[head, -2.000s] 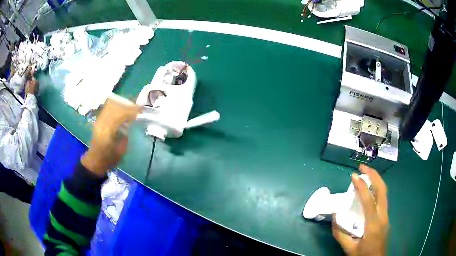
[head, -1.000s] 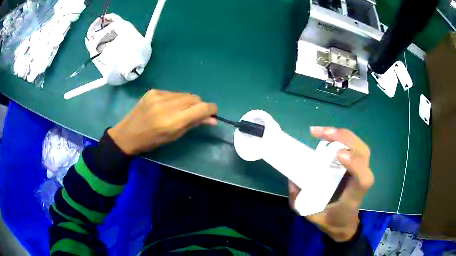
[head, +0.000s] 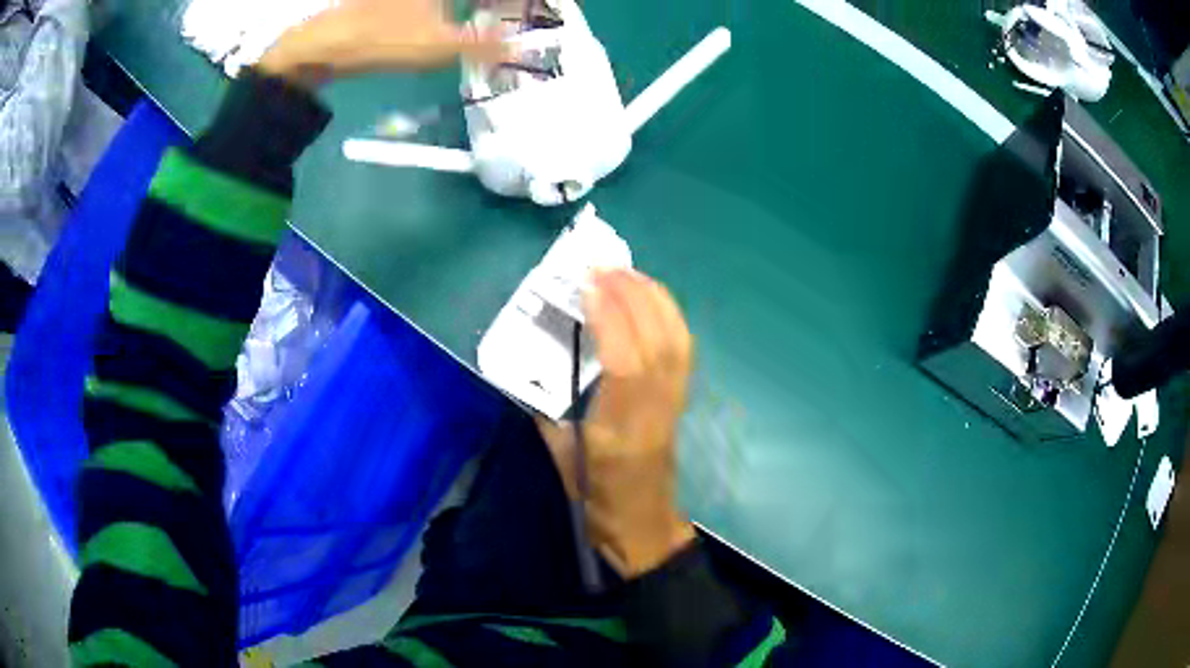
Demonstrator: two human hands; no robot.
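My right hand [head: 633, 405] holds the white mounting bracket [head: 542, 339] at the bench's front edge, its square foot facing me. The black tail cable [head: 577, 450] comes out of the foot and hangs down over my right hand. The white camera body [head: 555, 124] lies on the green bench just beyond the bracket, with one antenna [head: 679, 81] pointing up right and another [head: 407, 155] pointing left. My left hand [head: 385, 39] is blurred at the top, its fingers at the far end of the body; whether they grip anything cannot be told.
The screw feeder [head: 1044, 333] stands at the right, with the black screwdriver [head: 1151, 359] beside it and flat white pieces [head: 1160, 491] near it. White parts [head: 242, 29] lie at the top left. A blue bin [head: 372, 457] is below the bench edge. Another camera body [head: 1057, 50] is at the top right.
The bracket has moved left to beside the camera body and turned, with its foot now towards me. The cable now passes out of the foot. My left hand has left the cable for the body's far end.
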